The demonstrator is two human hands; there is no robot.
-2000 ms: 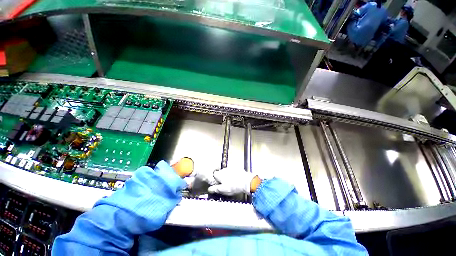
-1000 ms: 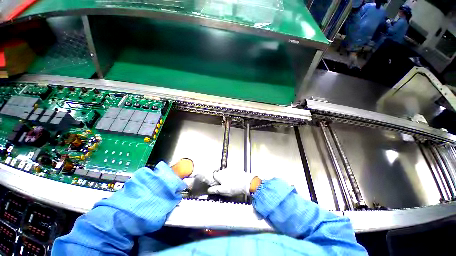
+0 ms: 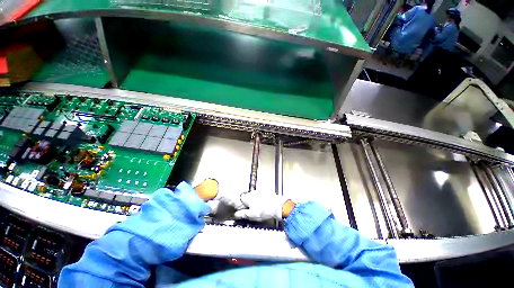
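Observation:
My left hand point(image 3: 224, 207) and my right hand point(image 3: 260, 205), both in pale grey-white gloves, rest close together at the inner side of the near conveyor rail point(image 3: 248, 242). Their fingers meet or overlap; nothing can be seen in them, and the fingertips are partly hidden. A large green circuit board point(image 3: 129, 163) lies on the conveyor to the left of my hands. It carries grey rectangular blocks point(image 3: 147, 136), a round dark and copper coil point(image 3: 41, 151) and small yellow parts along its edge.
Thin metal cross shafts point(image 3: 384, 185) span the line on the right. A green-topped shelf point(image 3: 225, 73) stands behind. Trays of black coils point(image 3: 42, 250) lie at lower left. A cardboard box with red-orange material point(image 3: 20, 64) is at far left. Two people in blue smocks point(image 3: 413, 28) are at upper right.
My hands have not visibly moved. The people in the background have shifted slightly in posture.

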